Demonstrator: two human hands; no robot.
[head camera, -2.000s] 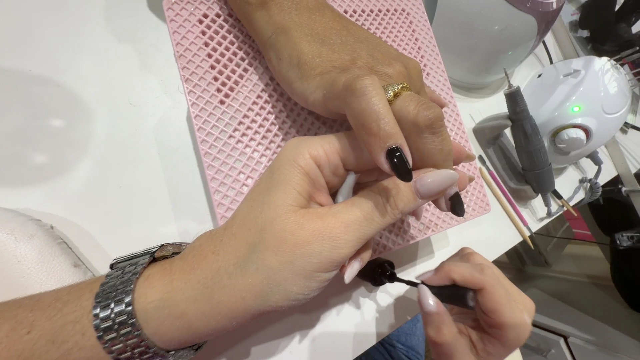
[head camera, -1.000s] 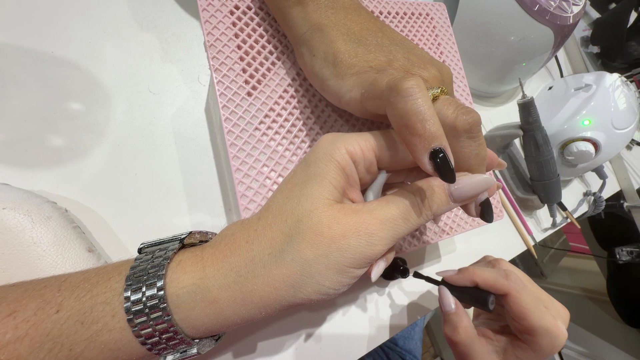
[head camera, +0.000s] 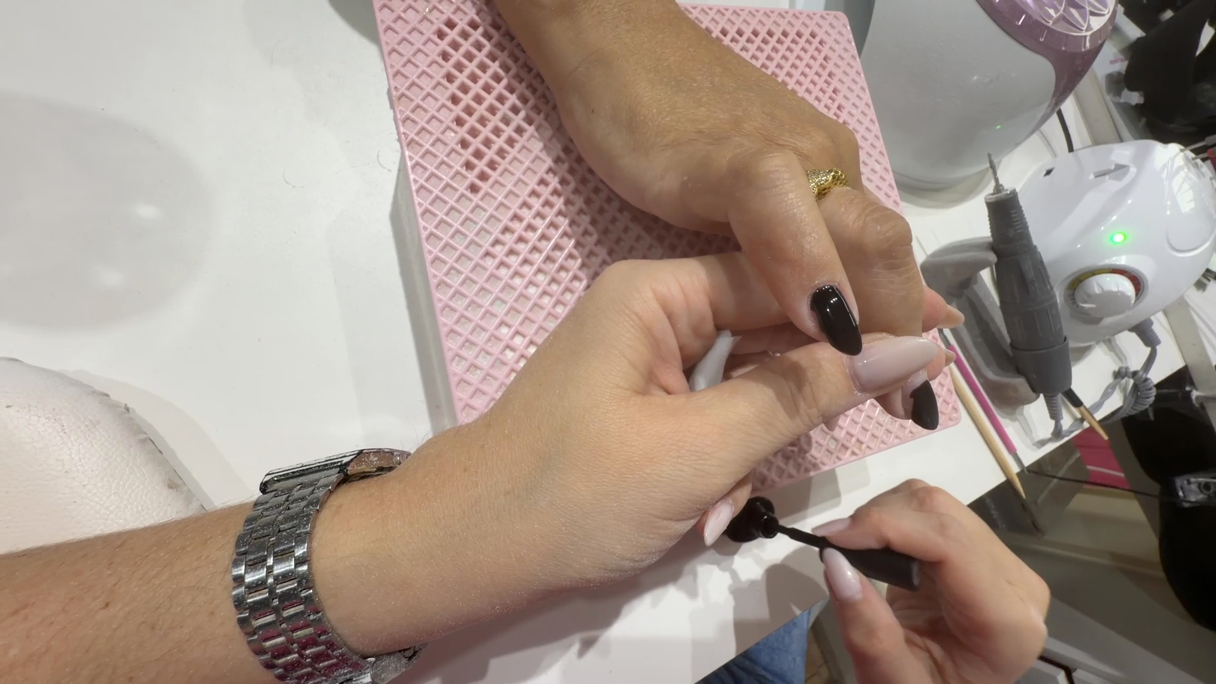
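Note:
My left hand (head camera: 655, 418), with a metal watch (head camera: 290, 570) on its wrist, is closed around the fingers of another person's hand (head camera: 703, 133). Something whitish (head camera: 712, 361) shows in my left palm, mostly hidden. Two nails of the other hand bear black polish, and a gold ring (head camera: 826, 181) sits on one of its fingers. My right hand (head camera: 940, 579) grips the black handle of a nail polish brush (head camera: 874, 565). The brush's tip end is at the mouth of a small black bottle (head camera: 750, 521) beside my left hand's lower fingers; whether it is inside cannot be told.
Beneath the hands lies a pink lattice mat (head camera: 503, 237) on the white table (head camera: 285, 190). At the right stand a white nail drill unit (head camera: 1121, 218), its grey handpiece (head camera: 1026, 294) in a holder, thin sticks (head camera: 988, 427) and a white rounded device (head camera: 936, 85). A pale cushion (head camera: 76, 456) is at the left.
The brush has stayed in my right hand near the bottle, with its stem angle a little changed. My left hand still holds the other person's fingers. The view has shifted somewhat.

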